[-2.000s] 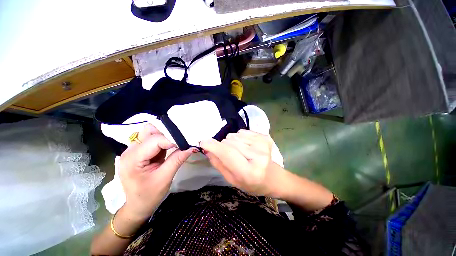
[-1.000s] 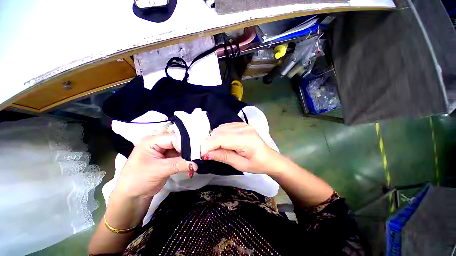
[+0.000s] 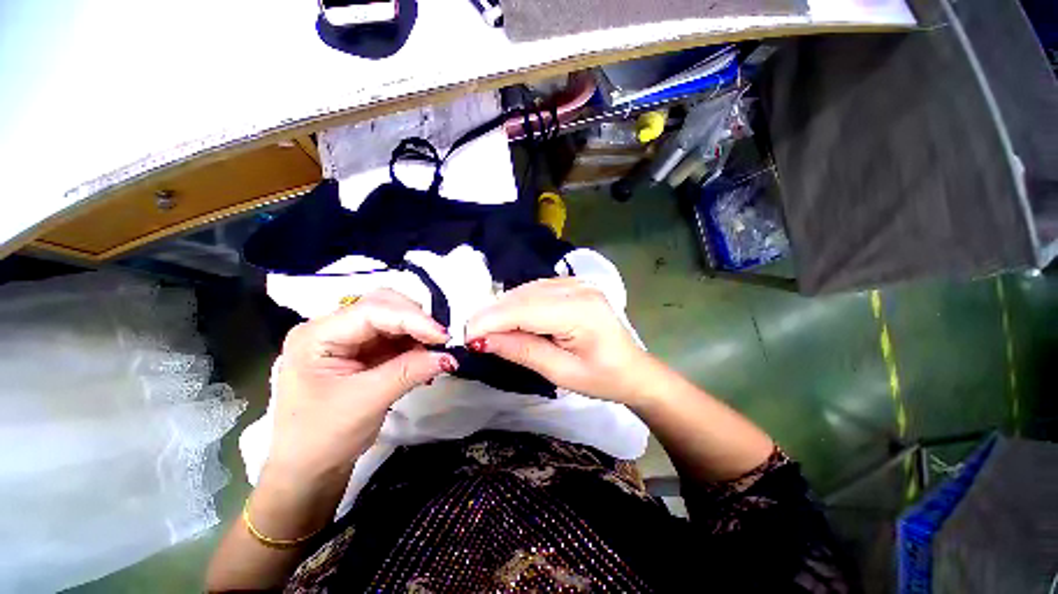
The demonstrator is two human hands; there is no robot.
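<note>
A black garment [image 3: 458, 227] with a white cup lining [image 3: 461, 279] lies over a white lap cloth [image 3: 586, 424]. My left hand [image 3: 348, 377] pinches the black edge between thumb and fingers. My right hand [image 3: 557, 339] pinches the same edge just to the right, the fingertips nearly touching. A black strap curves down across the white lining to my left fingertips. A needle or thread cannot be made out. A thin black strap loop [image 3: 415, 164] lies at the garment's top, by the table edge.
A white table [image 3: 209, 87] with a wooden drawer [image 3: 186, 200] stands in front. A phone on a round black stand [image 3: 367, 26] and a grey mat [image 3: 650, 14] lie on it. Lace-edged white fabric [image 3: 104, 429] hangs at left. Grey fabric bins [image 3: 893, 163] stand at right.
Since two seconds ago the white lining has bunched narrower and the black strap has bent. Since one second ago both hands have risen slightly, and their fingertips have come closer together.
</note>
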